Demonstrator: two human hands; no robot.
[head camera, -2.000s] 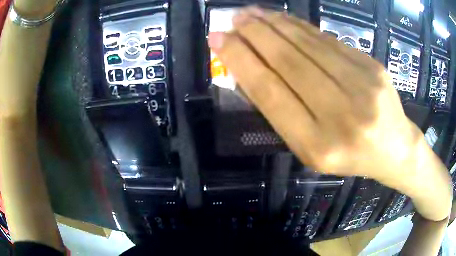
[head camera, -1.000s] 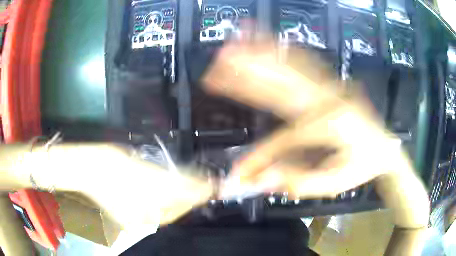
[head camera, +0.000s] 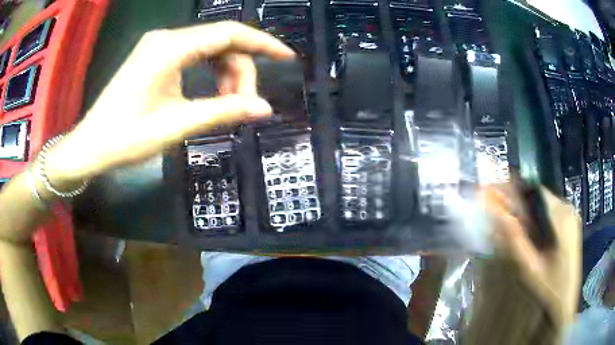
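Observation:
Keypad phones (head camera: 290, 182) lie in rows in a black foam tray (head camera: 324, 239). Black back covers (head camera: 367, 84) lie across the middle, between the two rows of phones. My left hand (head camera: 268, 79) is over the left part of the tray, thumb and index fingertips spread along the ends of one cover; whether it grips that cover is unclear. My right hand (head camera: 519, 215), blurred, is at the tray's lower right corner, its fingertips on a glossy clear film (head camera: 442, 168). The film trails over a phone in the near row.
A red foam tray (head camera: 64, 101) holding small framed display units (head camera: 19, 87) stands at the left. Another group of phones (head camera: 573, 135) lies at the right on the green bench. Cardboard (head camera: 158, 296) and crinkled clear plastic (head camera: 448, 303) show below the bench edge.
My hands have moved apart from low in the middle. The left went up and left over the covers, the right went lower right with the film. The view has shifted and shows more near-row phones.

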